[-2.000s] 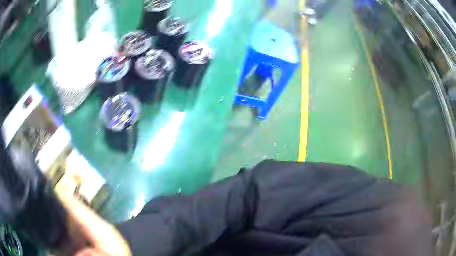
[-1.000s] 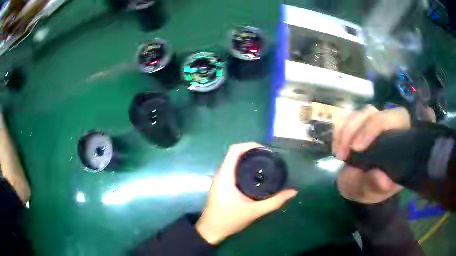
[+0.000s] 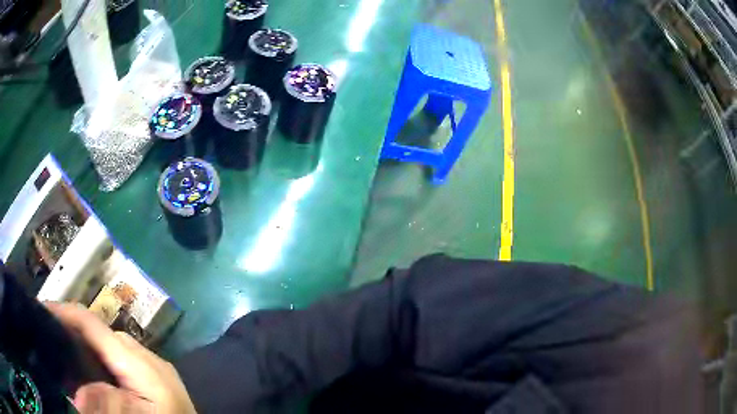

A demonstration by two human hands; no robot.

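Observation:
My right hand (image 3: pixel 133 368) is at the lower left, its fingers closed around a thick dark handle, the electric screwdriver (image 3: pixel 40 327), which is cut off by the left edge. Its bit does not show. The white-and-blue screw feeder (image 3: pixel 77 263) lies just beyond the hand, with loose metal screws in its open bin. A round display with green light (image 3: pixel 23 390) shows partly in the lower left corner, below the dark handle. My left hand is out of the picture.
Several black cylindrical units with lit displays (image 3: pixel 190 186) stand upright on the glossy green bench. A clear bag of small pieces (image 3: pixel 125 149) lies beside them. A blue stool (image 3: pixel 448 65) stands on the floor beyond the bench edge. My dark sleeve (image 3: pixel 452 323) crosses the bottom.
The view has swung right since a second ago. My left hand, which held a black housing then, has left the picture with it. My right hand now shows at lower left, still around the dark handle.

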